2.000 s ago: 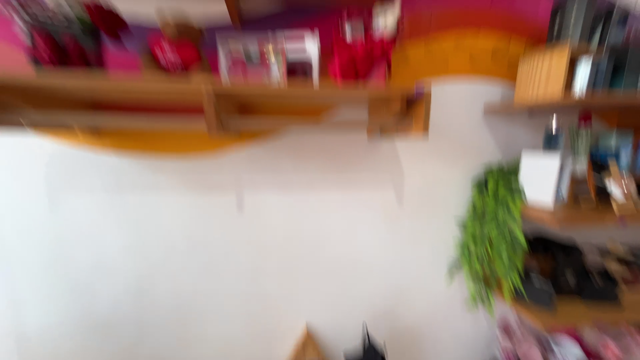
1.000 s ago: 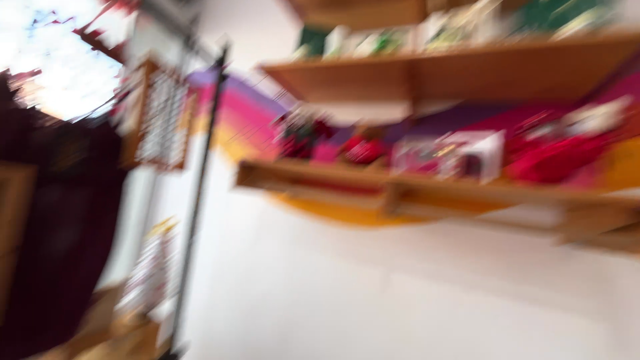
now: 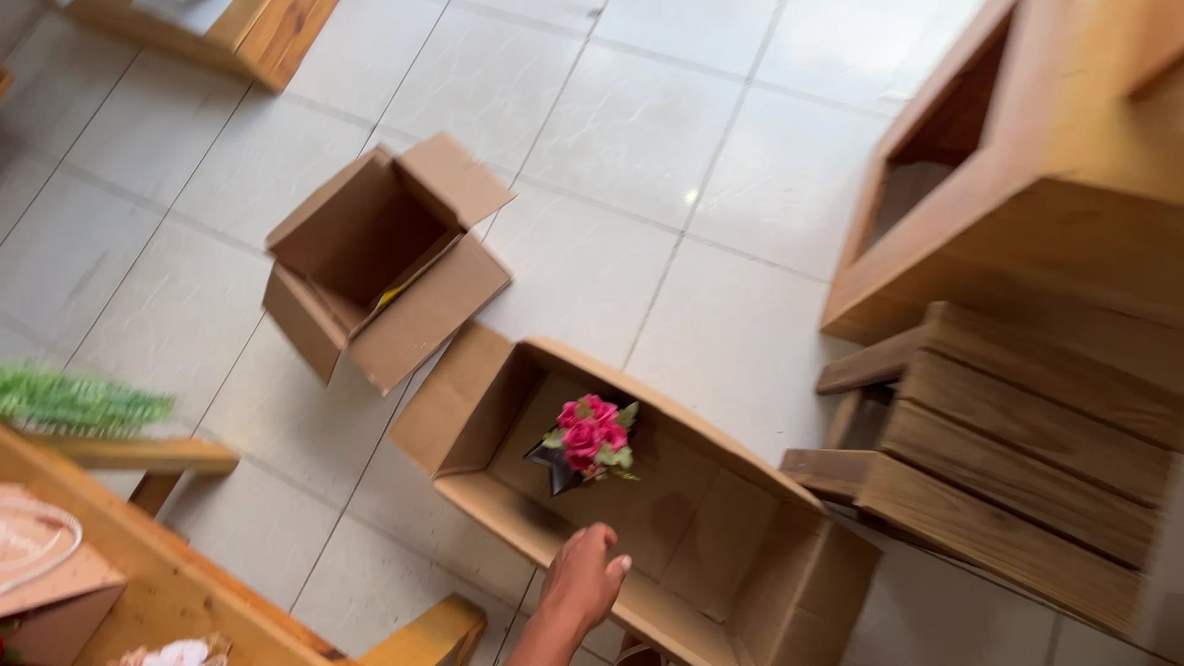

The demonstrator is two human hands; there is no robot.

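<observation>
My left hand [image 3: 585,575] reaches in from the bottom, over the near wall of a long cardboard box [image 3: 768,592]. Its fingers curl loosely, the thumb stands apart, and nothing shows in its grasp. Just beyond the fingers, inside this box, is a small bunch of pink artificial roses [image 3: 590,433] with green leaves and a black pointed base or wrap [image 3: 561,470]. Up and to the left, a smaller cardboard box [image 3: 430,310] sits on the tiles with its flaps spread and a bit of yellow inside. My right hand is out of view.
A slatted wooden stool or bench [image 3: 1027,444] stands right of the long box, below a wooden cabinet [image 3: 1073,213]. At the lower left is a wooden shelf [image 3: 231,592] holding a pink paper bag [image 3: 55,555]; green foliage [image 3: 79,402] lies above it. Another wooden piece [image 3: 277,42] stands upper left.
The view has swung from the wall shelves down to the floor. The boxes, the roses inside one and my left hand now show; no hand is visible in the earlier frames.
</observation>
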